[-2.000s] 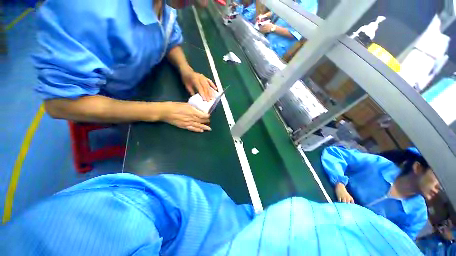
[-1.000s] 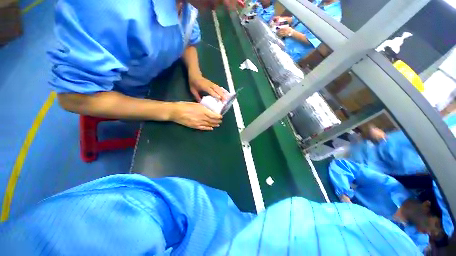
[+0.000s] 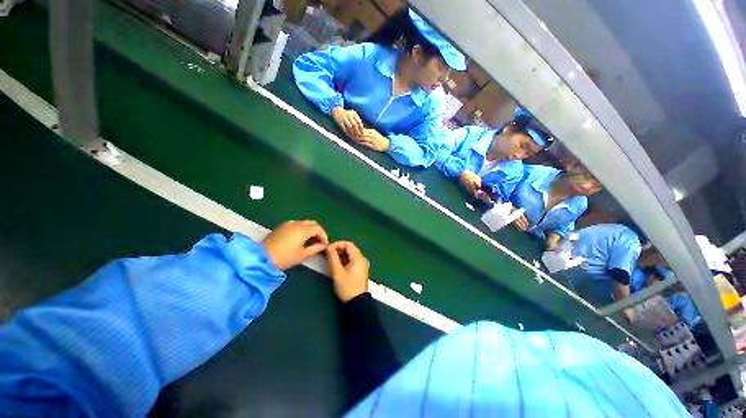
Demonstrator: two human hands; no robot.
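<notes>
My left hand (image 3: 296,244), in a blue sleeve, and my right hand (image 3: 349,268), in a dark sleeve, meet over the white edge rail (image 3: 188,196). Their fingertips are pinched close together and nearly touch. Any small piece between them is hidden or too small to make out. A small white piece (image 3: 256,192) lies on the green conveyor belt (image 3: 327,200) beyond the rail. Another small white scrap (image 3: 415,287) lies by the rail, right of my right hand.
The dark green worktop (image 3: 74,237) is on my side. Grey frame posts (image 3: 74,73) stand at the left. Several people in blue smocks (image 3: 380,90) sit across the belt. White slivers (image 3: 407,181) lie along the far rail, and a person there handles a white box (image 3: 501,216).
The view has swung right along the line. The neighbouring worker folding a white item has left the picture. Both my hands have come into view, together at the rail.
</notes>
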